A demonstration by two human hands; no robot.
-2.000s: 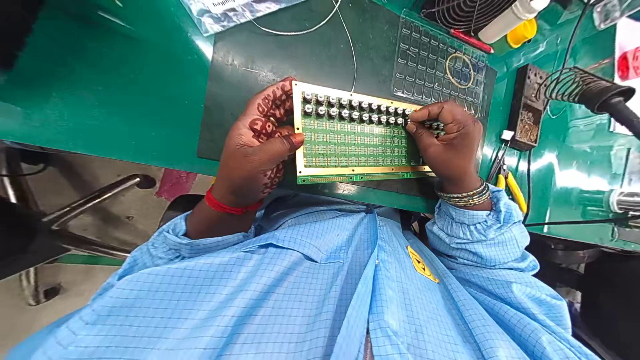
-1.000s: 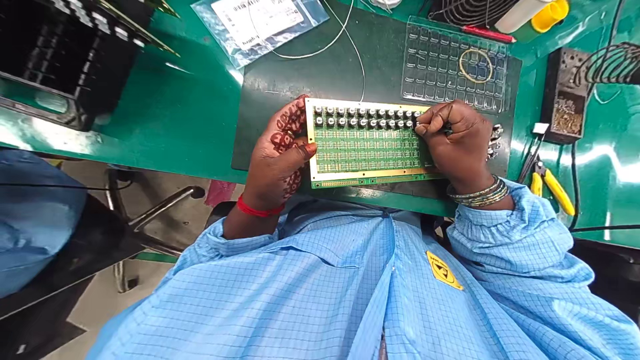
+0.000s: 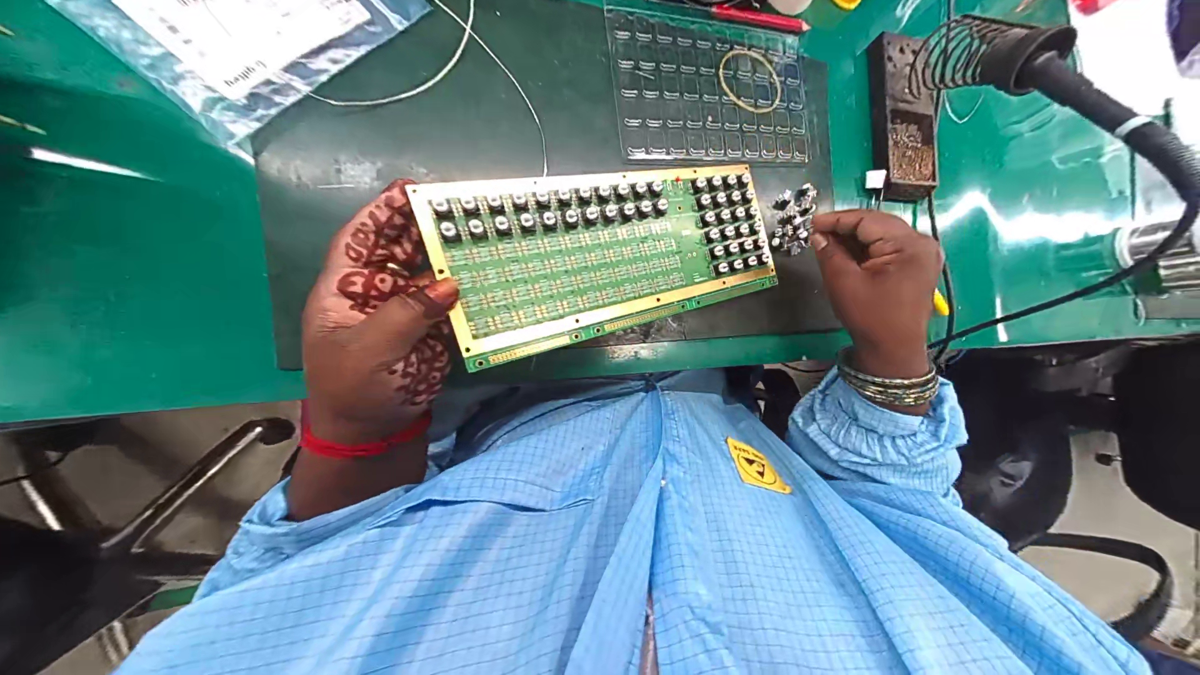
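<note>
My left hand (image 3: 380, 314) grips the left edge of a green printed circuit board (image 3: 572, 272) with gold-coloured borders, thumb on top. Two rows of small round black-and-white components (image 3: 553, 208) run along the board's upper part, and a block of similar ones (image 3: 729, 223) fills its right end. My right hand (image 3: 877, 272) is at the right of the board, its fingertips at a small pile of loose components (image 3: 795, 220) on the dark mat (image 3: 394, 141). Whether a component is between those fingertips cannot be made out.
A clear plastic tray (image 3: 708, 89) with a rubber band (image 3: 750, 81) lies behind the board. At the right are a soldering iron holder (image 3: 984, 56) with a coil, a black cable (image 3: 1078, 295) and yellow handles (image 3: 939, 302). A plastic bag (image 3: 253, 47) lies at the back left.
My right hand has moved off the board's upper right part to the loose components at its right, uncovering the component block. My left hand still holds the board.
</note>
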